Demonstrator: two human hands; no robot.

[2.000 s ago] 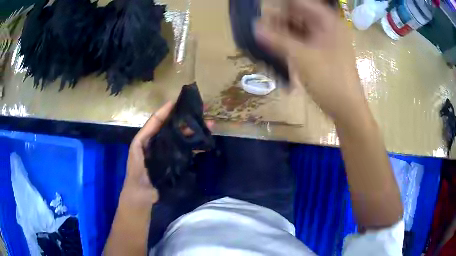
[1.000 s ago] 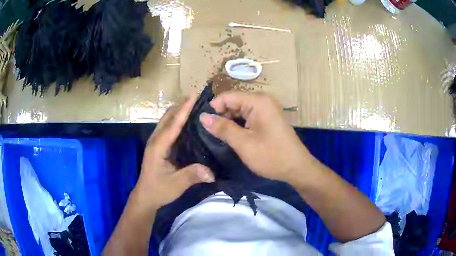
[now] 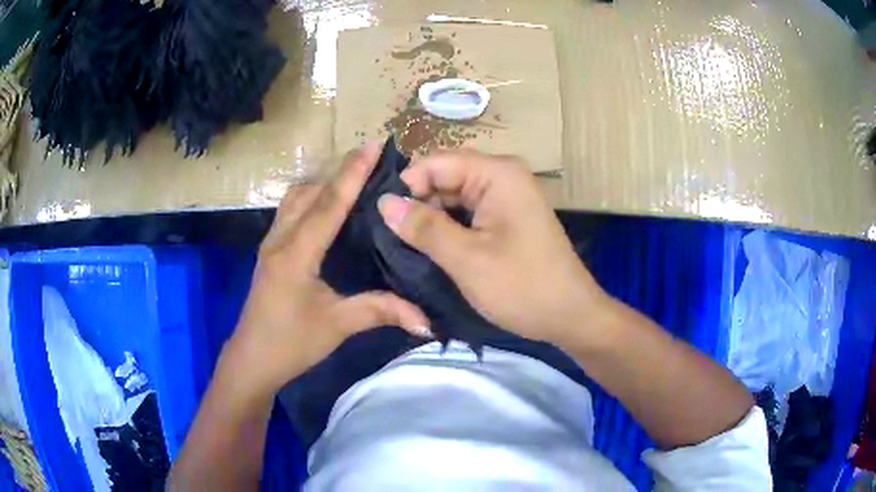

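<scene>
A limp black ragged cloth piece [image 3: 408,264] is held above my lap, its pointed top up and its jagged hem down. My left hand [image 3: 307,274] holds it from the left, fingers along its upper left edge and thumb near its lower part. My right hand [image 3: 509,245] pinches it near the top between thumb and fingers. The palm side of my right hand and part of the cloth are hidden. A white oval glue dish [image 3: 453,99] stands on the brown-stained cardboard pad [image 3: 528,135], with a thin stick across it.
Large feathery black piles [image 3: 206,72] lie on the table at left. A spare cotton swab [image 3: 480,21] lies above the dish. Blue crates with white plastic and black pieces stand below the table edge at left [image 3: 86,258] and right. Pale strands lie at the far left.
My right hand has come down from the far side of the table with a black piece to the cloth in my left hand. Both hands now hold cloth together. The view has shifted.
</scene>
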